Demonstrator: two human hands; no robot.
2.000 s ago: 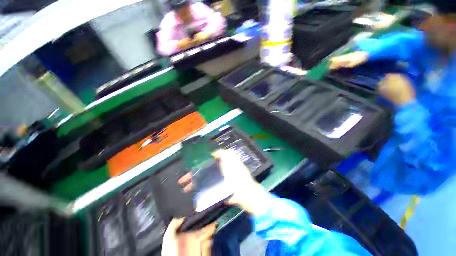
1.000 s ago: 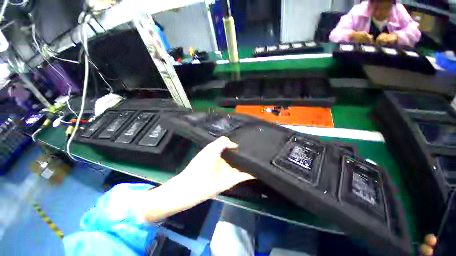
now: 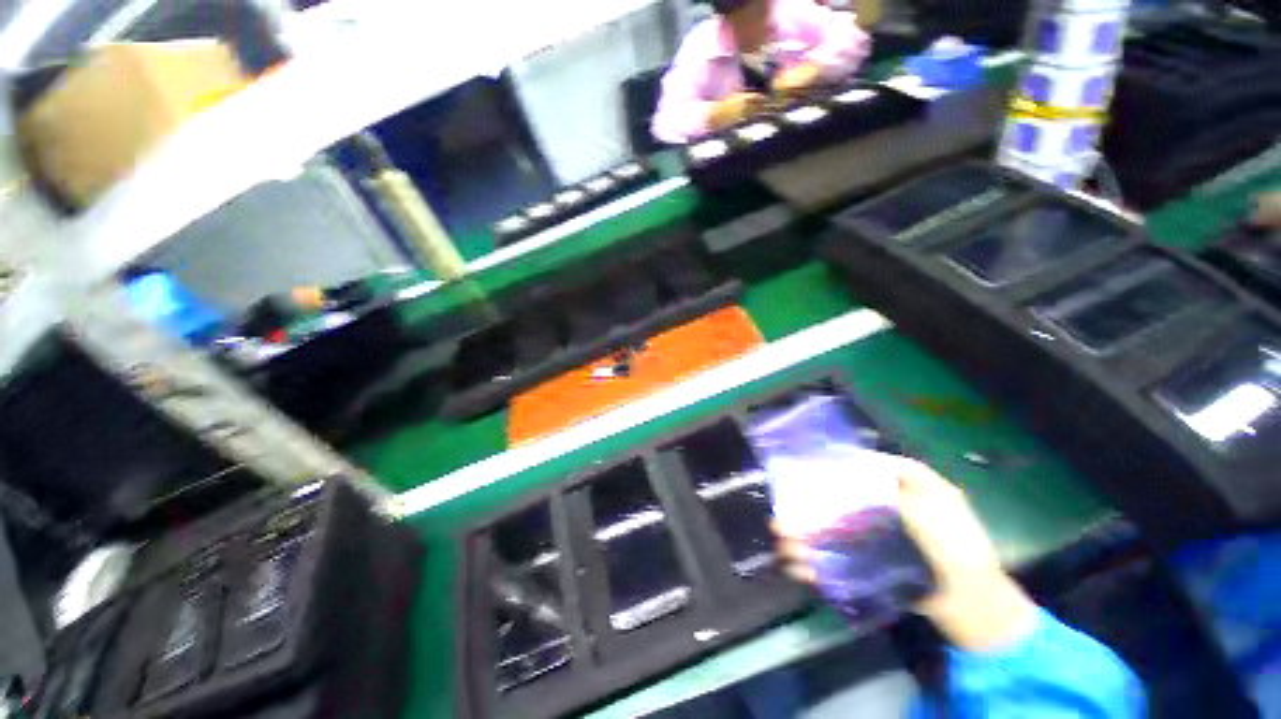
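My right hand (image 3: 962,548) holds a smartphone (image 3: 840,513) with a lit purple screen and a white glare across it, above the right end of the black foam tray (image 3: 573,555). Fingertips show at the phone's left edge and the rest of the hand is at its right. The tray lies flat in front of me. Dark-screened phones (image 3: 635,541) lie in its three left slots. The phone and hand partly cover the right slot. My left hand is not in view. The picture is blurred.
Stacked foam trays with units (image 3: 330,618) are at left. An orange mat (image 3: 639,377) and rear foam tray (image 3: 597,323) lie beyond. Another phone tray stack (image 3: 983,295) is at right, near a white-and-purple column (image 3: 1063,91). A person in pink (image 3: 766,70) sits across.
The tray that my left hand held raised and tilted now lies on the bench. My left hand has left the view. My right hand has come in from the right edge with the lit phone.
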